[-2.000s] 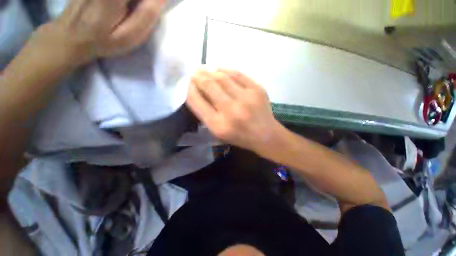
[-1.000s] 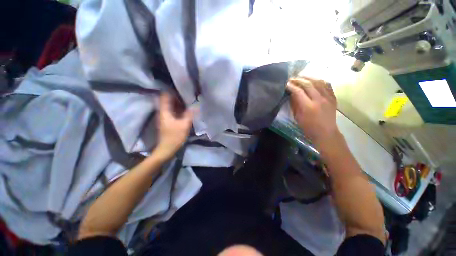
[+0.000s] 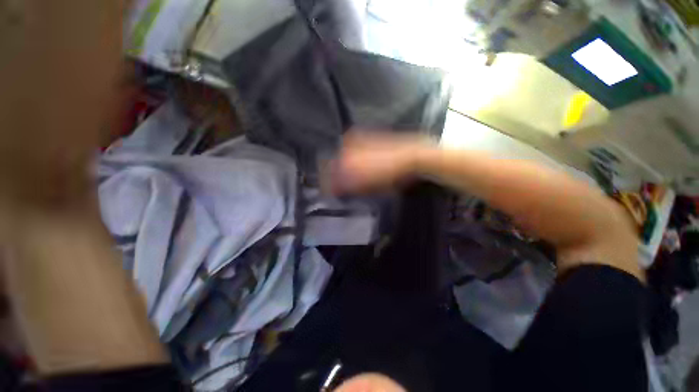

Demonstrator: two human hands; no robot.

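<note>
Dark grey fabric (image 3: 283, 84) lies over the tabletop at the upper middle, reaching towards the brightly lit area. Light grey fabric (image 3: 222, 191) hangs in loose folds below the table edge, left of centre. My right hand (image 3: 368, 164) is blurred at the lower edge of the dark grey fabric; whether its fingers hold the cloth cannot be told. My left hand (image 3: 65, 99) is a large blurred shape close to the camera at the left edge, partly cut off; its fingers cannot be made out.
The sewing machine, with its green panel (image 3: 613, 65) and white screen, stands at the upper right. Scissors with orange-yellow handles (image 3: 635, 207) lie at the table's right end. A plastic packet (image 3: 153, 27) is at the upper left. More grey cloth (image 3: 506, 298) hangs right of my lap.
My left hand has left the light grey folds and come up close to the camera. My right hand has moved left. The light grey cloth has dropped lower, and dark grey fabric shows more broadly on the table.
</note>
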